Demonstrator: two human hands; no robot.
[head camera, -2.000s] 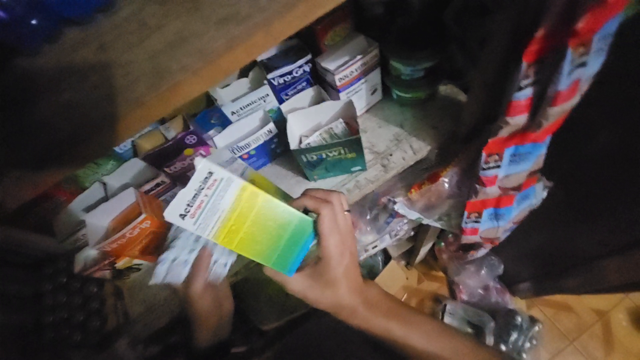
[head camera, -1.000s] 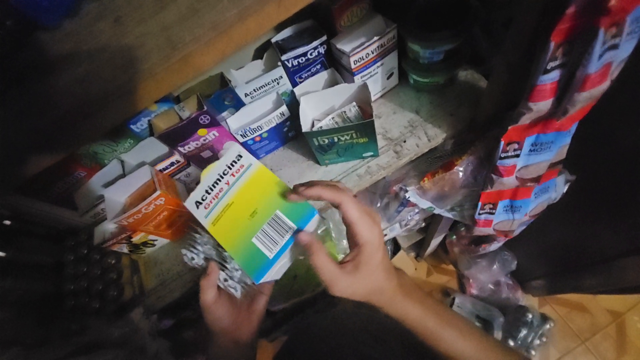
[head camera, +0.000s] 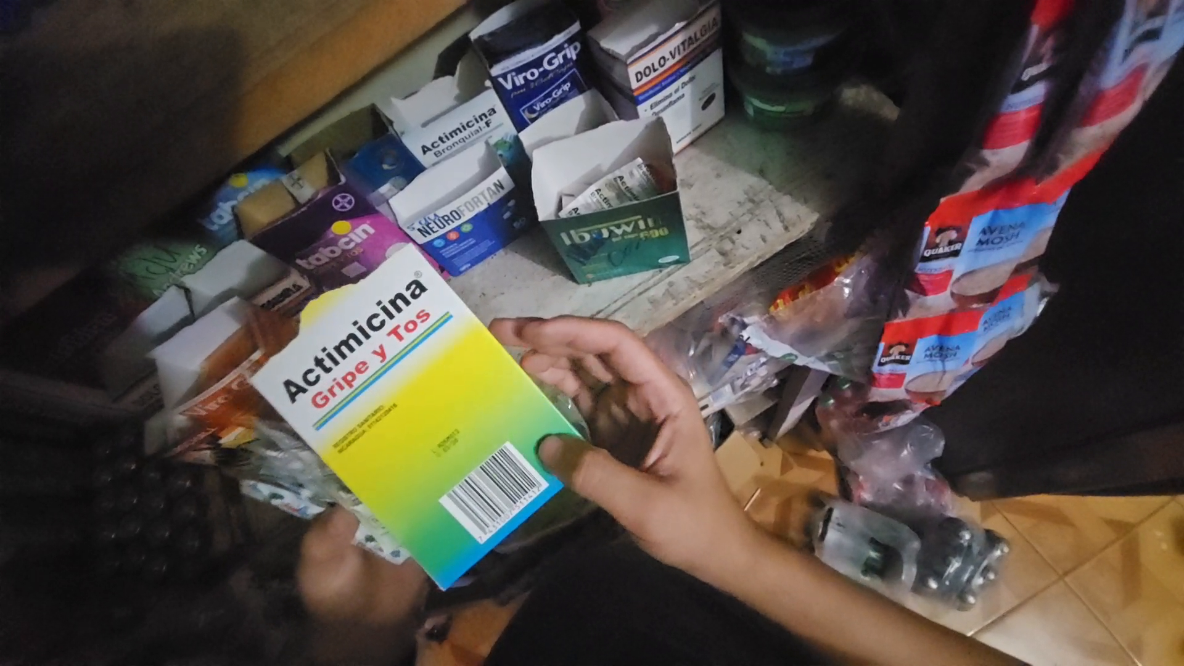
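Note:
My right hand (head camera: 638, 444) grips a yellow, green and blue Actimicina medicine box (head camera: 416, 407) by its right edge, with the thumb on the printed face near the barcode. The box is tilted, and its upper edge looks torn. Below and left of it, my left hand (head camera: 356, 564) is blurred and partly covered by the box. Clear and silvery packets (head camera: 301, 472) lie against that hand's fingers, partly behind the box. Just beyond stand an orange Viro-Grip box (head camera: 222, 379) and a purple Tabcin box (head camera: 347, 245).
On the worn shelf (head camera: 740, 203) stand a green box (head camera: 620, 240) with packets inside, a Neurofortan box (head camera: 462, 222), a Dolo-Vitalgia box (head camera: 680, 83) and several others. Strips of Quaker sachets (head camera: 990, 240) hang at the right. Plastic-wrapped bottles (head camera: 906, 546) rest on the tiled floor (head camera: 1082, 592).
The Actimicina box has turned steeper in my right hand since two seconds ago. My left hand was beneath it with the silvery packets one second ago and is now more hidden.

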